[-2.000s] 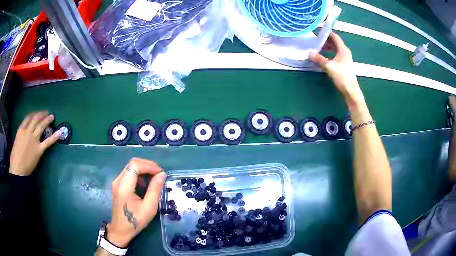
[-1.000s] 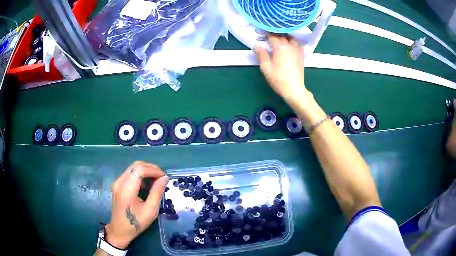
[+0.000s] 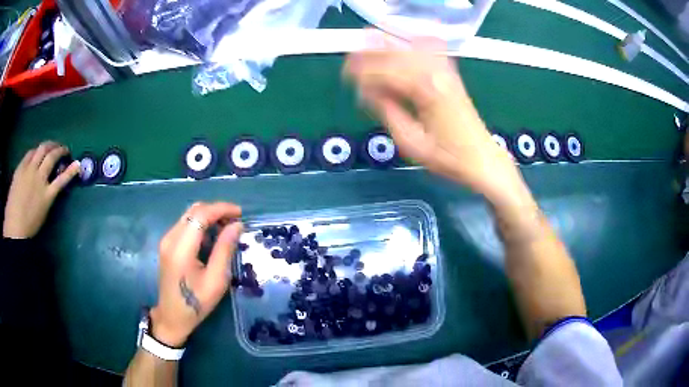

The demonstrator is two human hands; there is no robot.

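Note:
Black-rimmed wheels with pale centres (image 3: 290, 153) lie in a row across the green surface. My right hand (image 3: 423, 109) is blurred above the row, right of centre, and hides part of it; whether it holds anything cannot be told. A clear plastic tub (image 3: 437, 264) stands nearer to me, with many tiny black parts (image 3: 363, 306) and a few pale ones in it. My left hand (image 3: 185, 276) is at the tub's left edge, thumb and index fingertips close together at its upper left corner. Whether something is between them cannot be told.
Another person's hand (image 3: 34, 185) touches wheels at the far left. A red bin (image 3: 53, 83), a metal post (image 3: 98, 34) and plastic bags (image 3: 230, 75) are at the back left. A white fan base (image 3: 453, 19) is at the top. A small bottle (image 3: 631, 45) stands back right.
The view has tilted down, so the wheels and tub appear higher. My right hand has left the fan and come back over the row. The other person's hand is back at the left wheels.

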